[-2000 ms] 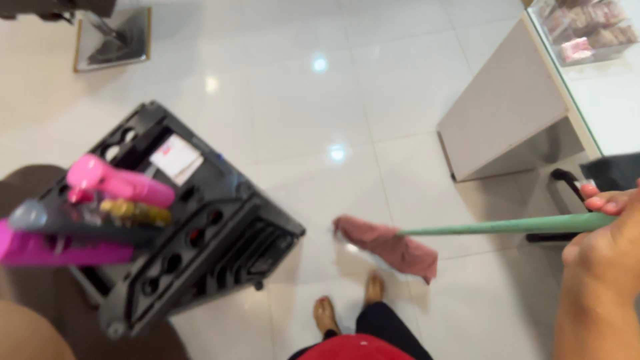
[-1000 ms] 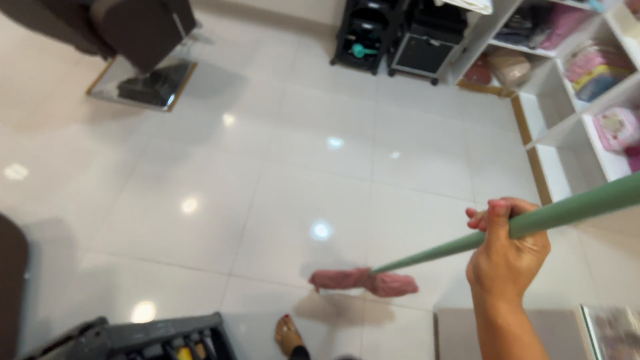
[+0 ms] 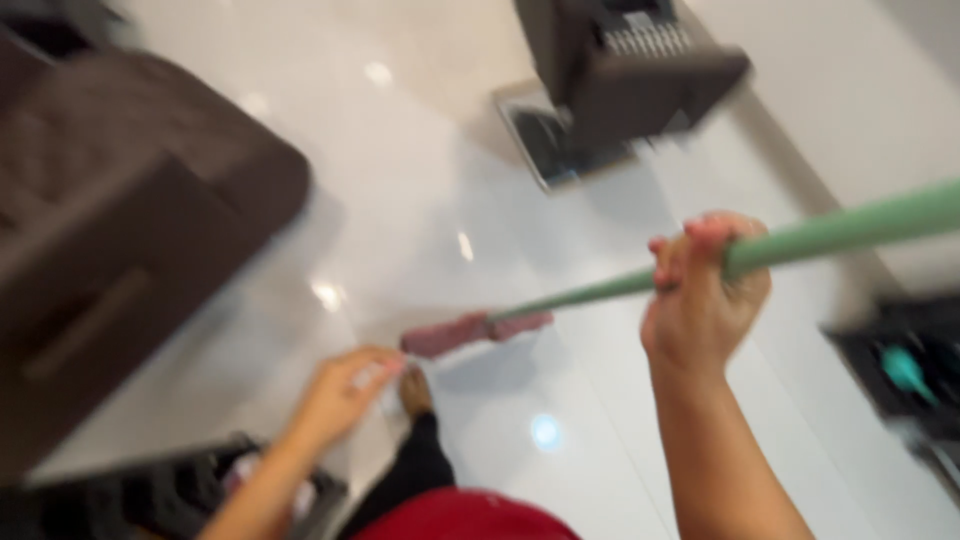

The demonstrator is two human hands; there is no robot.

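Observation:
My right hand (image 3: 709,289) is closed around the green handle (image 3: 840,236) of a floor mop, its thumb and fingers wrapped about the pole. The handle slants down to the left, where a pink cloth mop head (image 3: 450,335) lies on the white tiled floor, just ahead of my bare foot (image 3: 414,391). My left hand (image 3: 349,394) hangs in the air with its fingers apart and slightly curled, holding nothing. In the picture its fingertips lie near the left end of the mop head.
A dark brown padded chair (image 3: 150,202) fills the left side. Another brown chair (image 3: 645,90) stands on a square base (image 3: 562,142) at the upper right. A black trolley (image 3: 172,487) is at the lower left, and a black rack (image 3: 900,352) with a teal item is at the right.
The view has swung strongly left, bringing the brown chair into full sight. My left hand has come into view. My right hand still grips the handle, as one second ago.

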